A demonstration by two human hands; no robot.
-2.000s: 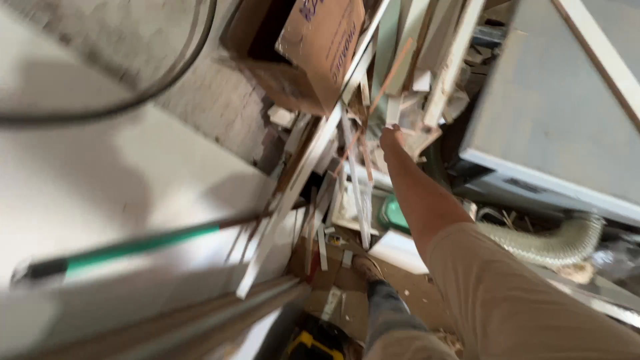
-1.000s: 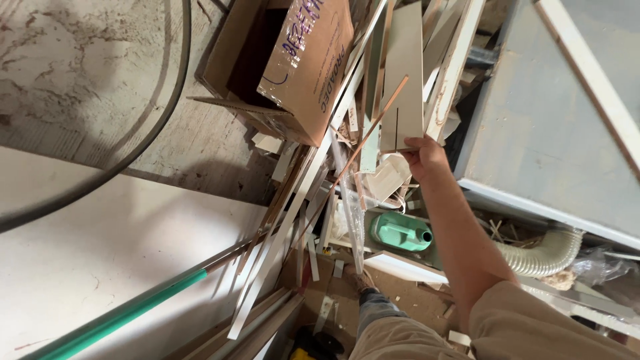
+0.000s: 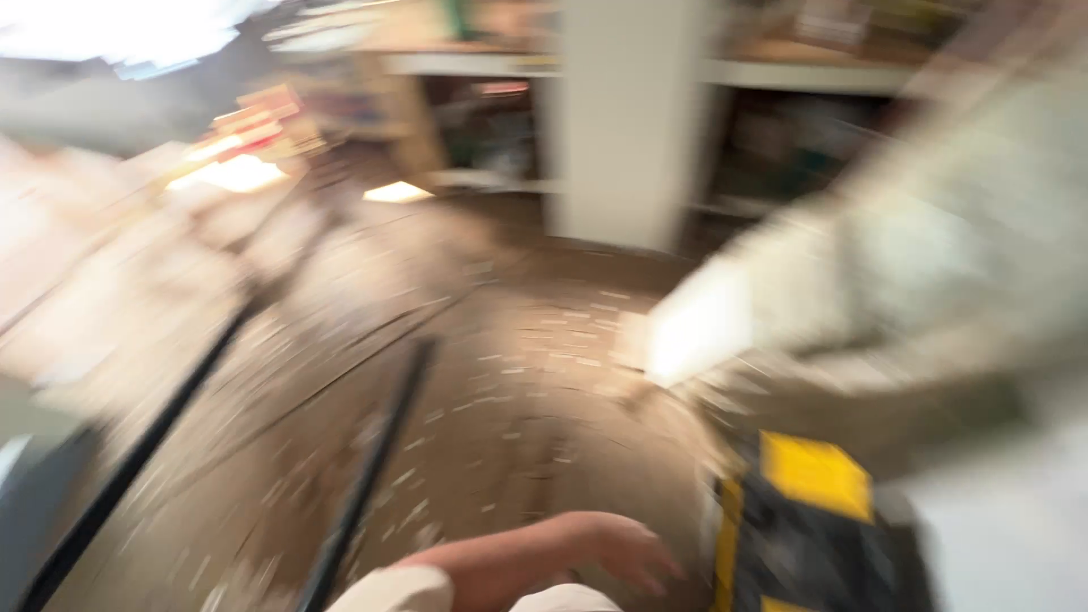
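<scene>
Motion blurs the whole head view. My left hand is low in the picture, right of centre, its forearm coming in from the lower left out of a pale sleeve. Its fingers point right and down, somewhat apart, and no object shows in them. Nearest to it is a black and yellow tool or case, just to the right, with a gap between them. Below the hand and around it lies the brown floor, strewn with small pale scraps. My right hand is not in view.
Two dark bars slant up on the left. A wide pale post stands between shelves at the back. A large, pale, blurred object fills the right side. Blurred light-coloured clutter lies at upper left.
The view has swung away from the boards, cardboard box and green container. My right hand, at the boards a second ago, has left the view; my left hand has come into it.
</scene>
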